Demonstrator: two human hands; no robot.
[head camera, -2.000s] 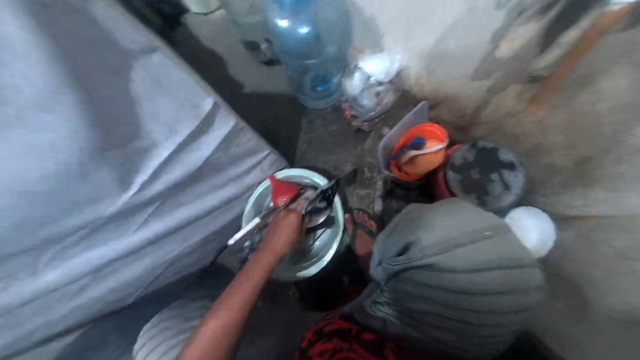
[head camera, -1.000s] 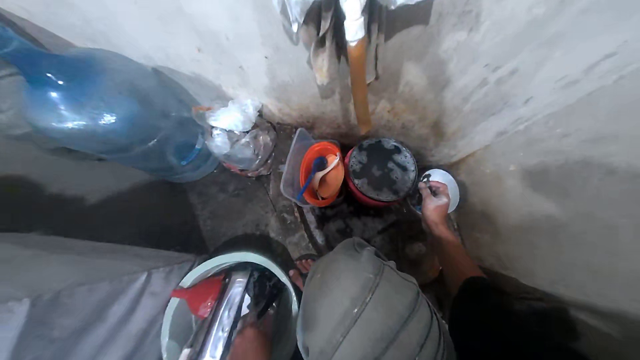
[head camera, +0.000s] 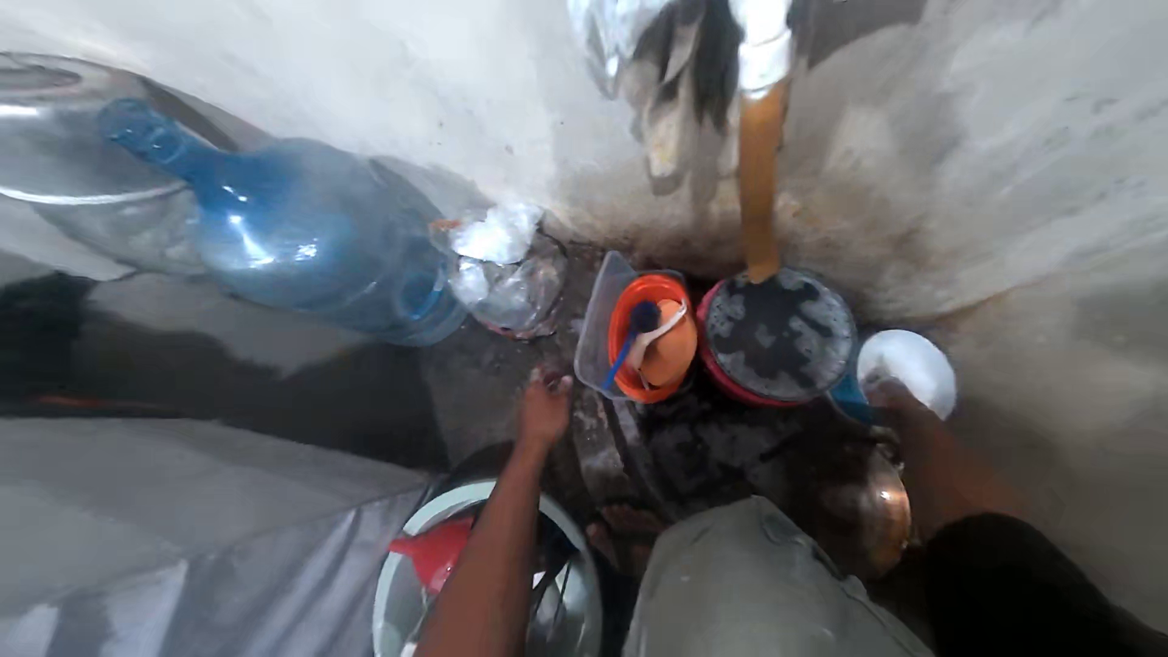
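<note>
My left hand (head camera: 546, 406) is over the wet floor, left of an orange plastic container (head camera: 620, 310) that sits in a clear plastic box (head camera: 598, 315) and holds a blue-handled brush and an orange item. Its fingers are curled, and whether something small is in them is unclear. At the right, my right hand (head camera: 890, 397) is at the near left rim of a white bowl (head camera: 917, 365); blur hides its grip. Between the hands stands a red bucket (head camera: 716, 370) of dark, foamy liquid. Below my left forearm, a pale green basin (head camera: 392, 584) holds a red plastic funnel (head camera: 438, 552) and metal utensils.
A large blue water bottle (head camera: 319, 237) lies tilted at the left beside a metal pot (head camera: 91, 192). A bag-lined container (head camera: 511, 283) stands near the wall. An orange-brown pipe (head camera: 759, 182) comes down above the bucket. A shiny metal vessel (head camera: 885, 511) is near my right forearm.
My left hand has moved from the basin out over the floor beside the clear box. My right hand is still at the white bowl. The view has swung right since the oldest frame.
</note>
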